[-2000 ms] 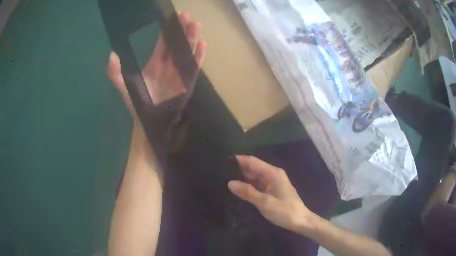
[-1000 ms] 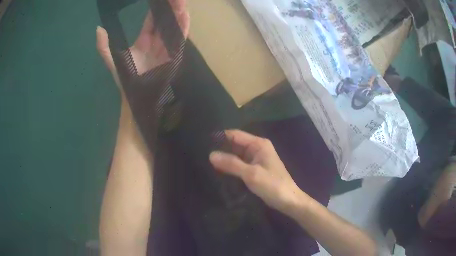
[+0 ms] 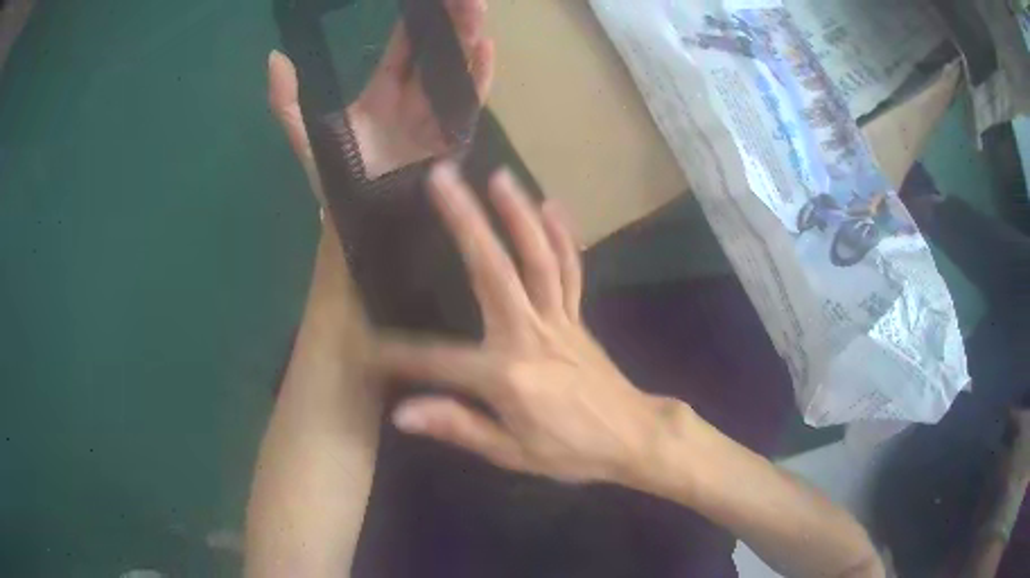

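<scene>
A long black perforated panel (image 3: 412, 254) slants from the top left toward my dark-clothed lap. My left hand (image 3: 412, 107) is under its upper part with the palm up. The palm shows through the panel's rectangular cutout, the thumb is at the left edge and the fingers at the right edge. My left hand holds the panel. My right hand (image 3: 537, 361) is spread over the panel's lower part, fingers apart and slightly blurred. Whether it touches the panel I cannot tell. The panel's lower end is hidden behind my right hand or lost against the dark clothing.
A tan carton flap (image 3: 587, 113) lies right of the panel. Crumpled printed newspaper (image 3: 791, 203) stretches down its right side. Green floor (image 3: 136, 282) shows at left. Another person's dark sleeve and forearm are at the right edge.
My right hand has gone from fingers gathered at the panel's right edge to spread over the panel. The view has shifted a little, so panel and newspaper appear further right than one second ago.
</scene>
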